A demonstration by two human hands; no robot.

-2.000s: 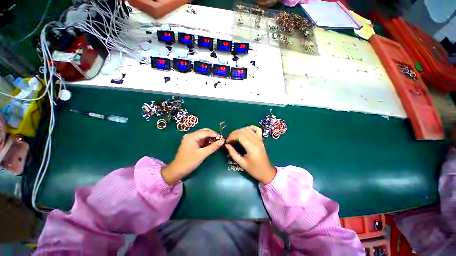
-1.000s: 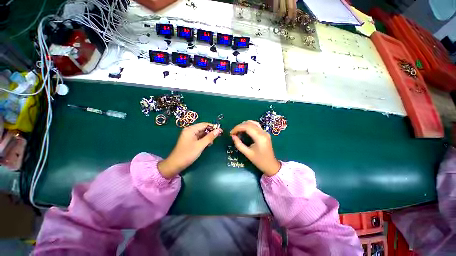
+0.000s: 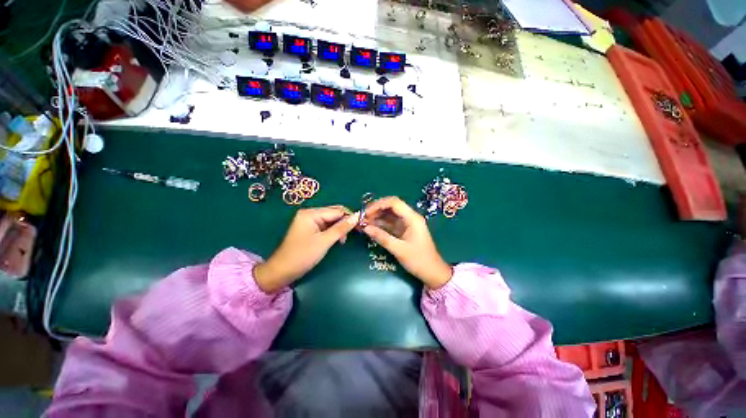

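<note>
My left hand (image 3: 315, 237) holds a small ring-shaped part (image 3: 366, 200) in its fingertips, and the ring's loop stands up above them. My right hand (image 3: 405, 237) meets it at the same part, thumb and forefinger closed together; whether it grips the part or a tiny fitting is hidden by the fingers. Pale gold tiny fittings (image 3: 382, 263) lie on the green mat between the wrists. A loose pile of ring parts (image 3: 274, 174) lies beyond my left hand, and a smaller pile of ring parts (image 3: 444, 197) beyond my right hand.
A pen-like tool (image 3: 151, 178) lies at left. Two rows of lit display modules (image 3: 325, 95) stand on the white board. White cables (image 3: 69, 204) and a red unit (image 3: 123, 82) are at left. An orange-red tray (image 3: 667, 139) is at right. A sleeve shows at the right edge.
My right hand was apart from my left a second ago, near the tiny fittings; it has moved left and its fingertips now meet the left hand's at the ring part. The view has shifted slightly.
</note>
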